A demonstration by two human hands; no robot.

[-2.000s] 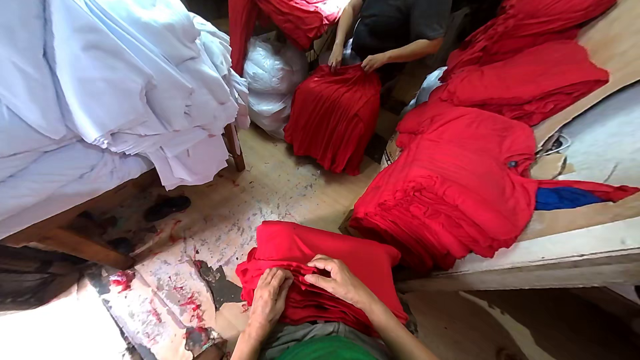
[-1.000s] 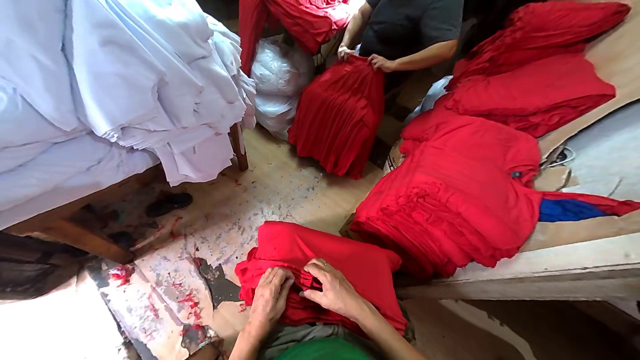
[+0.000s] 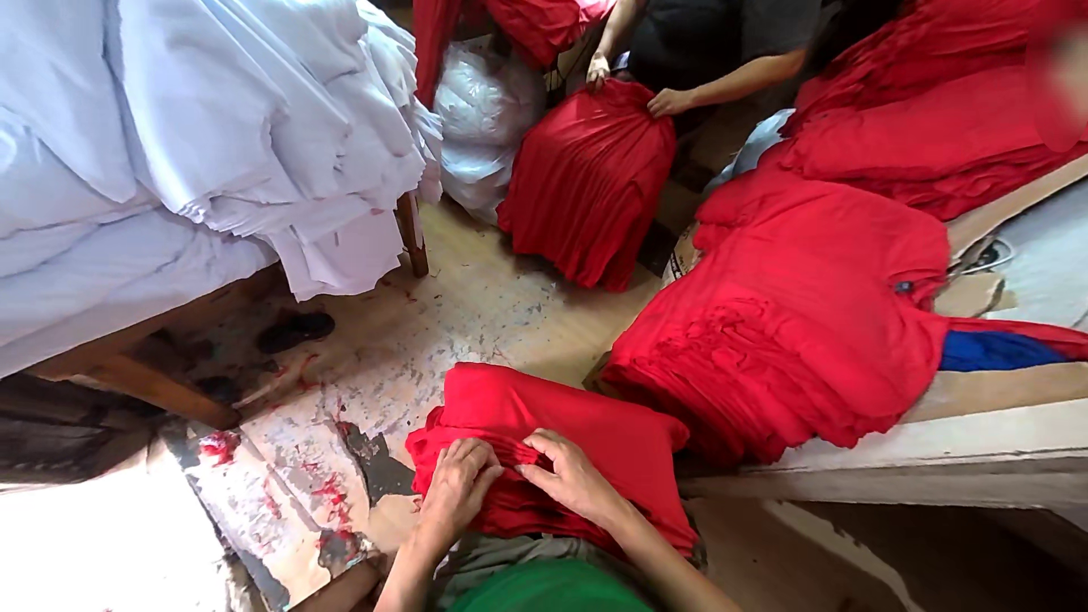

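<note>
A stack of red fabric pieces (image 3: 561, 408) lies across my lap, its near edge made of many gathered layers. My left hand (image 3: 463, 484) pinches those layers at the left, fingers curled over the folded edge. Just to its right, my right hand (image 3: 571, 478) grips the same edge between thumb and fingers. The two hands are close together but apart. The fingertips are partly lost in the folds. A larger pile of red garments (image 3: 790, 297) lies right of the stack, over a table's edge.
White fabric (image 3: 255, 127) is heaped on a wooden table at left. Across the floor (image 3: 476, 280), another person's hands (image 3: 671, 102) hold a red fabric bundle (image 3: 595, 187). Stuffed plastic bags (image 3: 484, 119) stand beside it. More red fabric (image 3: 926, 127) lies upper right. Scraps litter the floor, near a dark shoe (image 3: 296, 331).
My hands stay at the gathered edge of the red stack, with only small finger movements. Across the floor, the other person still holds the red bundle. A blurred shape now shows at the upper right edge.
</note>
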